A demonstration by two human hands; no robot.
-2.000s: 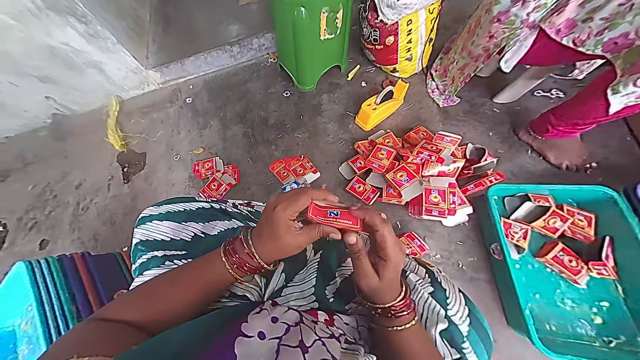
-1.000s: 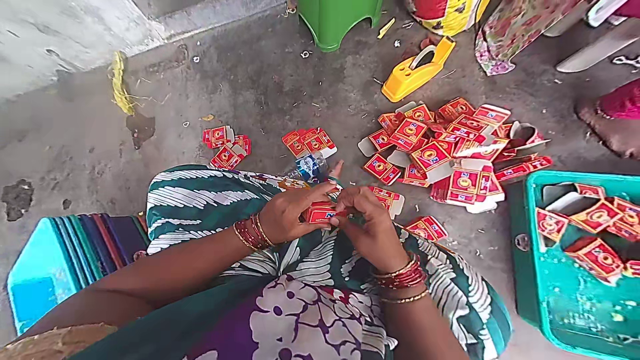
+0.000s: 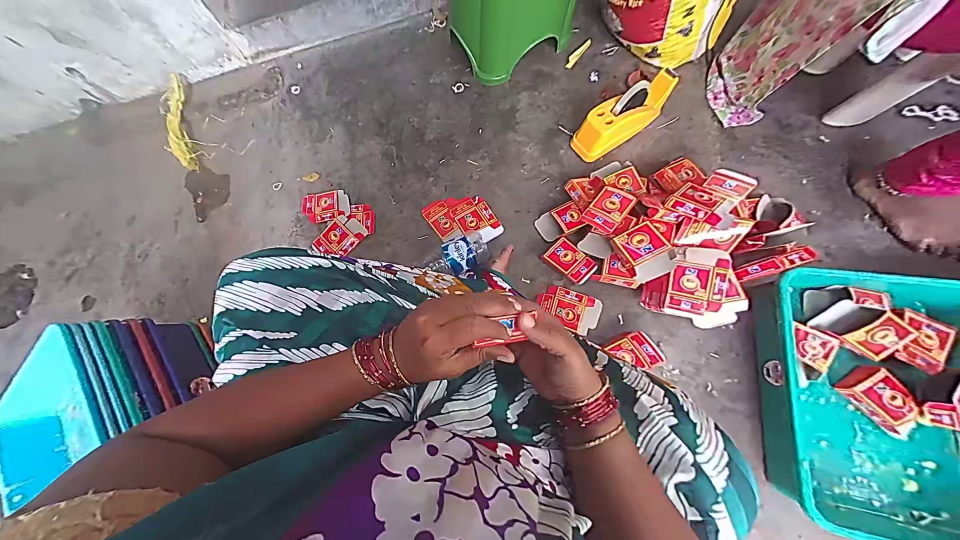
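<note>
Over my lap, both hands are on one small red cardboard box [image 3: 504, 328]. My left hand [image 3: 444, 336] grips it from the left, its fingers across the top. My right hand [image 3: 556, 358] presses against the box's right end with the thumb and fingers, which partly hide it. A single red carton [image 3: 568, 307] lies on the floor just beyond my right hand, and another carton [image 3: 634, 350] is beside my knee. Farther right is a loose pile of red cartons [image 3: 643, 241], some with open flaps. Two small groups of cartons [image 3: 460, 217] [image 3: 339, 222] lie ahead of my lap.
At right, a teal plastic tray [image 3: 795, 450] holds several red cartons. A yellow tape dispenser [image 3: 624, 116] stands behind the pile, near a green plastic stool [image 3: 510, 37] and a printed sack [image 3: 667, 30]. A plastic bottle [image 3: 459, 255] touches my lap. Another person's foot [image 3: 907, 187] is at right.
Two seconds ago the box's long face showed between my hands; now my fingers cover more of it and my right hand is cupped at its end.
</note>
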